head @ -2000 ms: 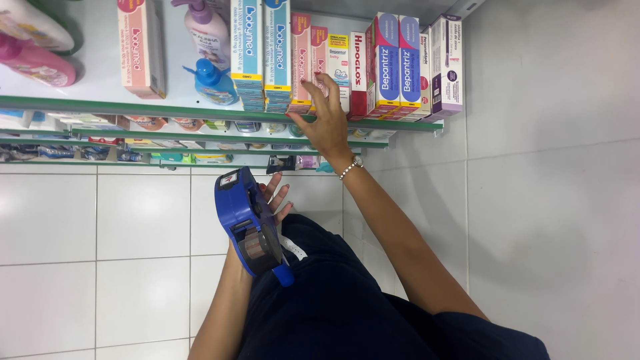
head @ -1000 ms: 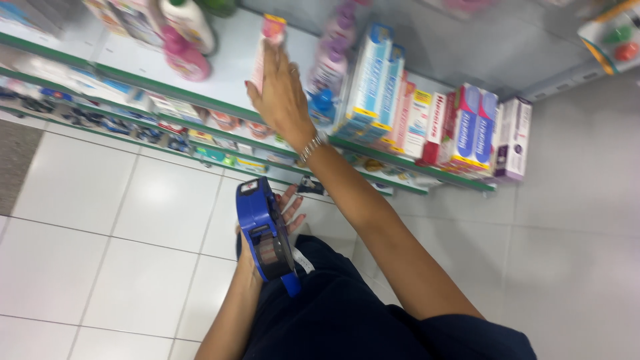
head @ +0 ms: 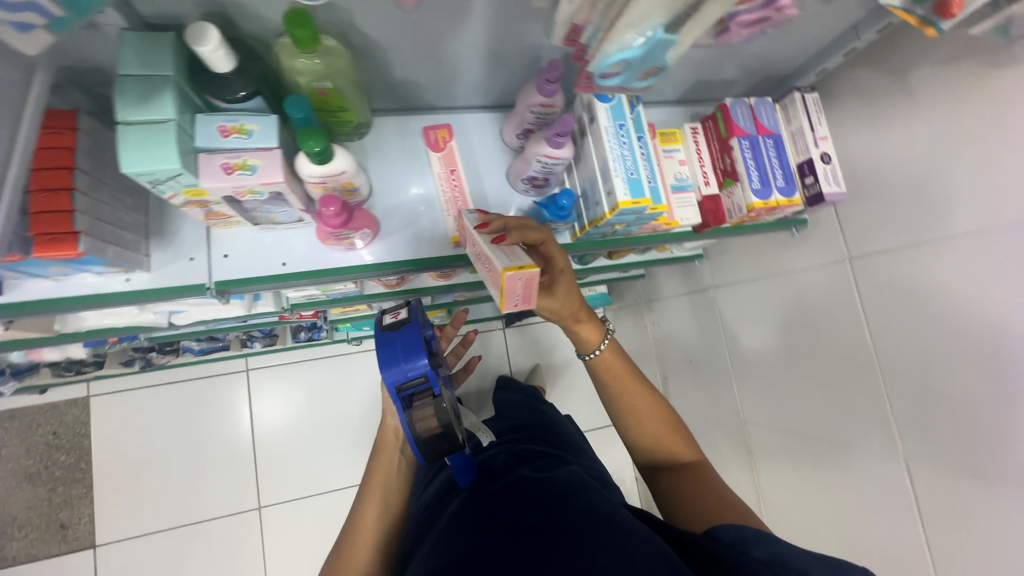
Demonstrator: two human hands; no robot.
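A pink and white carton (head: 502, 260) is gripped by my right hand (head: 544, 268), just in front of the green shelf edge. Behind it, another narrow pink carton (head: 448, 180) stands on the white shelf. My left hand (head: 452, 352) holds a blue handheld price labeler (head: 412, 376) below the shelf; its fingers are spread, and the palm is mostly hidden behind the tool. A strip of label tape (head: 478, 426) hangs from the labeler. To the right of the held carton stand a blue pump bottle (head: 558, 206) and blue and white Babymed cartons (head: 612, 160).
Purple pump bottles (head: 544, 160), Hipoglos (head: 702, 172) and Bepantriz cartons (head: 748, 160) line the shelf's right part. At left are a pink bottle (head: 344, 224), a green bottle (head: 324, 80), baby product boxes (head: 244, 176) and orange-topped boxes (head: 56, 200). Lower shelves hold packets.
My right hand, on the cartons at the right two seconds ago, went to a pink carton farther left and now holds a pink carton before the shelf edge. The view has shifted left along the shelf.
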